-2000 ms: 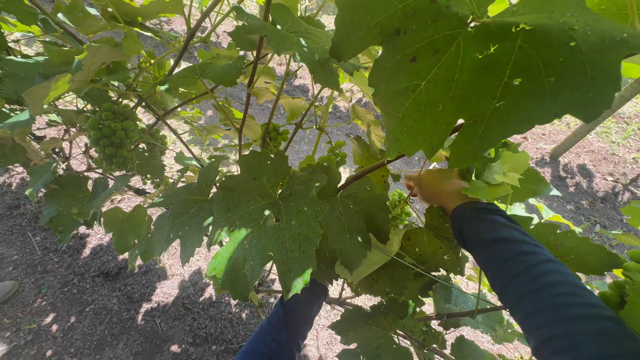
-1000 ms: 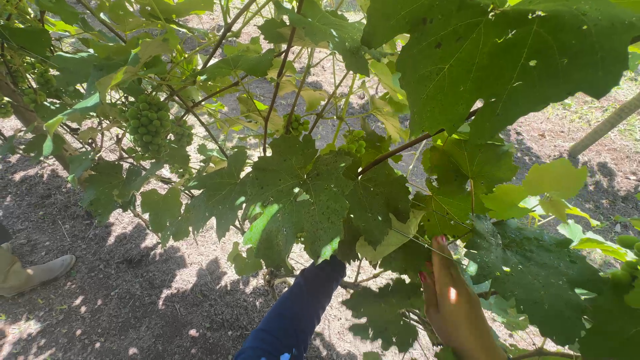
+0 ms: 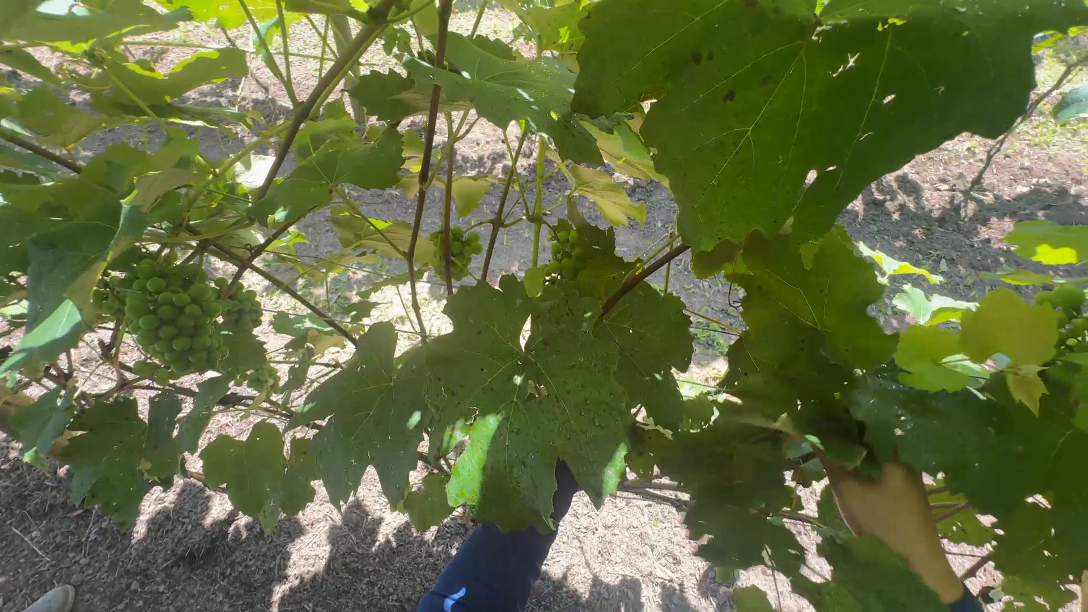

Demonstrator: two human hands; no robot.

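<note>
My right hand [image 3: 888, 510] reaches up among the grapevine leaves at the lower right; its fingers are hidden behind foliage, so its hold cannot be seen. The dark blue left sleeve [image 3: 501, 557] rises from the bottom centre and passes behind a broad, spotted grape leaf [image 3: 527, 374], which hides my left hand. A bunch of green grapes [image 3: 174, 314] hangs at the left. Smaller green bunches [image 3: 456, 251] show behind the middle shoots. A very large grape leaf [image 3: 765, 110] covers much of the upper right.
Brown vine canes [image 3: 429, 161] cross the upper middle, and a thicker cane [image 3: 642, 279] slants toward the large leaf. Dry, mulched soil [image 3: 340, 561] lies below in patchy shade. Part of a shoe [image 3: 53, 600] shows at the lower left corner. More grapes [image 3: 1073, 319] hang at the right edge.
My right hand has come down from beside the upper cane to the lower right, and its fingers have passed behind leaves. The left sleeve stays at the bottom centre.
</note>
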